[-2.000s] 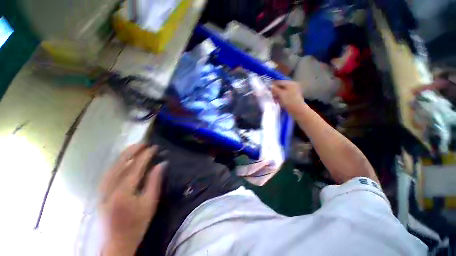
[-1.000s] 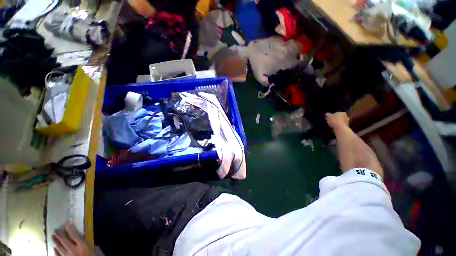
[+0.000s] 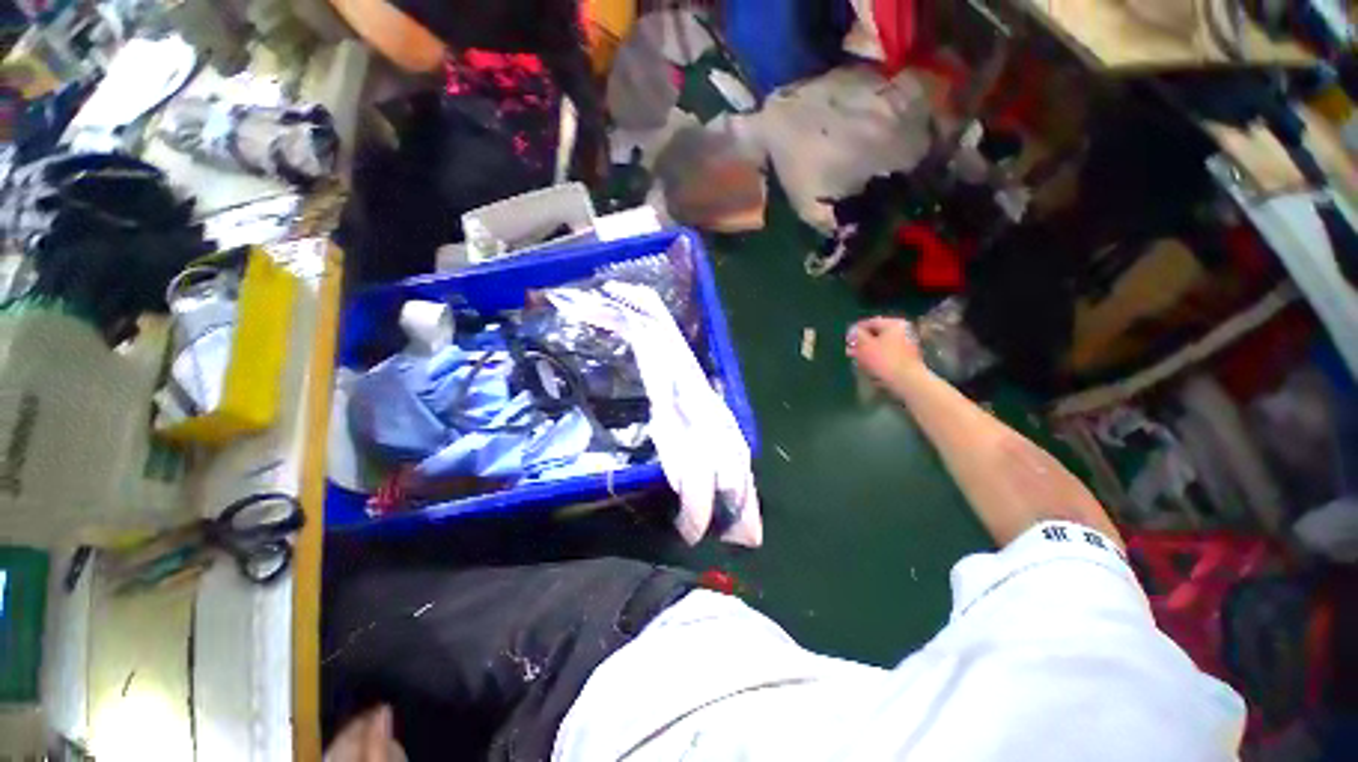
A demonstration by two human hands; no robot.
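The blue bin (image 3: 725, 350) stands at the right end of the table and holds light-blue cloth (image 3: 447, 402), dark items and clear plastic. White and pinkish cloth pieces (image 3: 678, 395) hang over its near right edge. My right hand (image 3: 886, 350) is to the right of the bin, above the green floor, with its fingers curled; whether it holds something small is not clear. My left hand (image 3: 362, 738) is at the bottom edge beside the table, mostly cut off, so its grip cannot be seen.
Black-handled shears (image 3: 261, 536) and thin tools (image 3: 157, 554) lie on the table. A yellow box (image 3: 262, 346) with white scraps stands behind them, near dark cloth (image 3: 127, 238). Dark cloth (image 3: 477, 633) covers the lap. Cloth heaps (image 3: 842, 142) lie beyond the bin; another table (image 3: 1154, 33) is upper right.
My right hand let go of the light cloth at the bin, swung out right, and has now come back closer to the bin. My left hand has moved from the table to its edge, low in view.
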